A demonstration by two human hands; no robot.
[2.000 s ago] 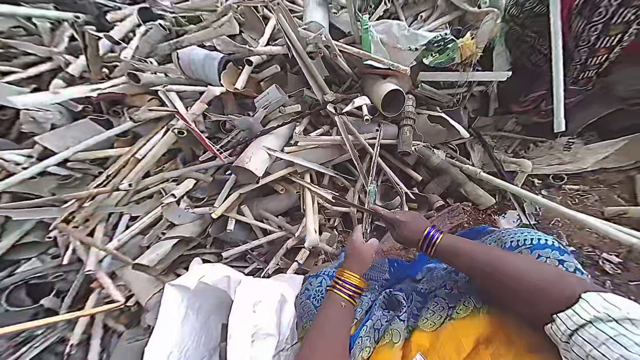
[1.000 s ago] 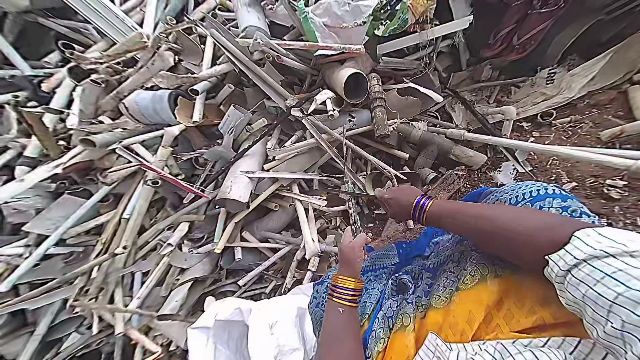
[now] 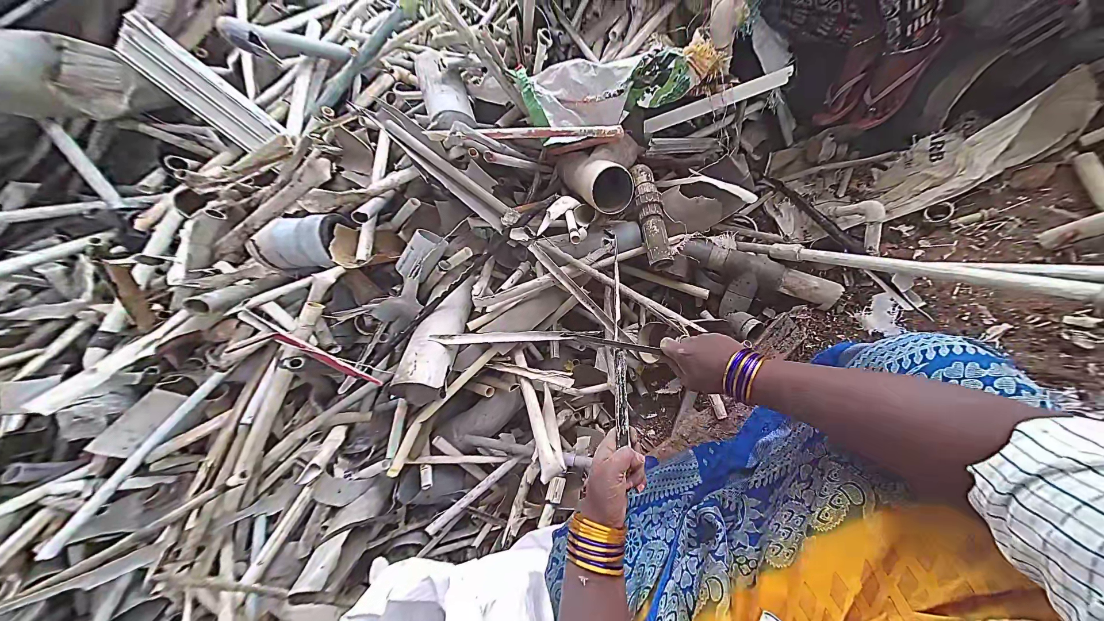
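My left hand [image 3: 614, 479], low and right of centre, is closed round the lower end of a narrow, dark-stained strip [image 3: 620, 397] that stands upright in the view. From the right, my right hand [image 3: 700, 360] grips the end of a long, thin blade-like piece [image 3: 552, 338], dark near the hand and pale toward its far end. This piece crosses the strip above my left hand. Whether the two touch cannot be told. Beneath both hands lie broken plastic pipes, among them a wide grey pipe [image 3: 434, 345] and a ribbed, dirty pipe piece [image 3: 651, 216].
A heap of scrap pipes and strips fills the left and middle. A white sack [image 3: 457, 586] lies at the bottom. Long pale pipes [image 3: 931, 266] reach in from the right. A torn plastic bag [image 3: 586, 90] and a sandalled foot [image 3: 871, 86] of another person are at the top.
The long piece in my right hand now lies nearly level across the strip, and my hands are farther apart. The view has shifted and turned somewhat.
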